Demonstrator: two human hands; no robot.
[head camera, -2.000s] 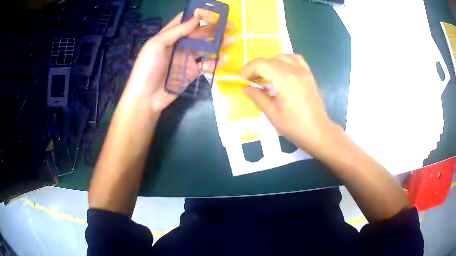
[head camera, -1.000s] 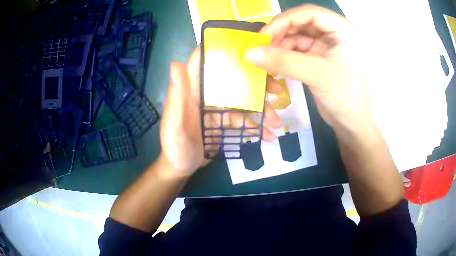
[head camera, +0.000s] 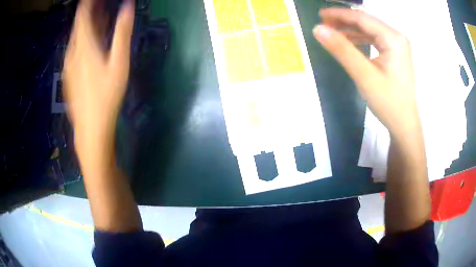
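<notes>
The long white sticker sheet (head camera: 284, 114) lies in front of me with yellow rectangles (head camera: 261, 44) in two columns on its upper part. Its lower part is bare white, with two dark shield-shaped cut-outs near the bottom edge. My left hand (head camera: 96, 78) is blurred over the pile of dark housings (head camera: 34, 125) at the upper left. Something dark shows between its thumb and fingers at the top edge, but I cannot tell if it is held. My right hand (head camera: 376, 62) is in the air right of the sheet, thumb and fingers apart, holding nothing.
A large overexposed white stack (head camera: 443, 114) lies on the right of the green bench (head camera: 182, 172), partly behind my right hand and forearm. A red plastic object (head camera: 453, 197) is below the right bench edge. A dark object (head camera: 347, 1) is cut off at the top.
The housing with its yellow piece is gone from between my hands. My left hand has moved up and left to the pile. My right hand has moved right and opened, uncovering the sheet.
</notes>
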